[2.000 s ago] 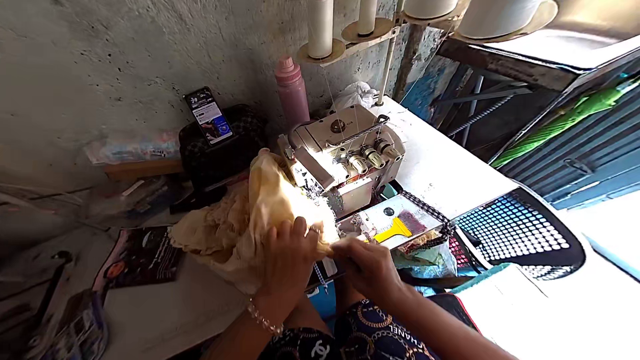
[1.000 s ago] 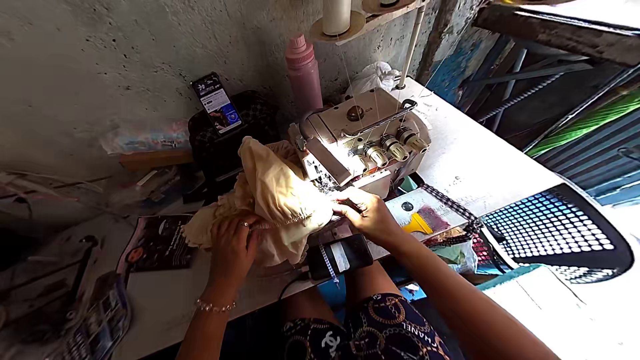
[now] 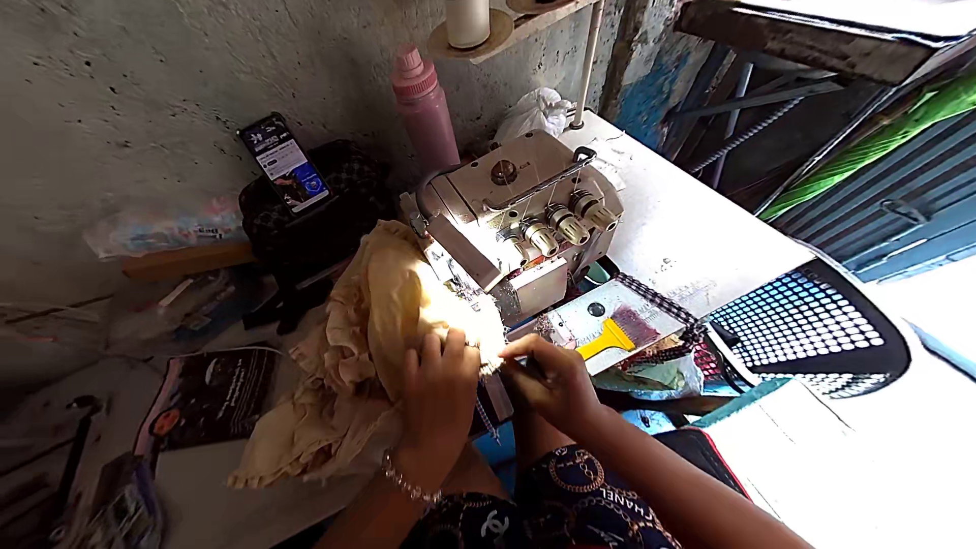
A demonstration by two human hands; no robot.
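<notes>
Cream ruffled fabric [image 3: 396, 305] lies bunched on the table, its right end beside the needle area of an overlock sewing machine [image 3: 526, 191]. My left hand [image 3: 442, 389] rests on the fabric, fingers bent and pressing it near its right edge. With thumb and index finger, my right hand [image 3: 549, 381] pinches that edge just in front of the machine. Sunlight falls on the cloth between the machine and my hands. The needle itself cannot be made out.
A yellow-handled brush [image 3: 606, 341] lies on the plate right of the machine. Behind stand a pink bottle [image 3: 425, 114] and a phone [image 3: 286, 164] leaning on a dark bag [image 3: 343, 183]. A black mesh basket [image 3: 823, 328] is at right, a dark printed packet [image 3: 217, 396] at left.
My left hand has moved right across the fabric, closer to my right hand, since one second ago. The cloth's raised peak has sunk lower. The view has shifted.
</notes>
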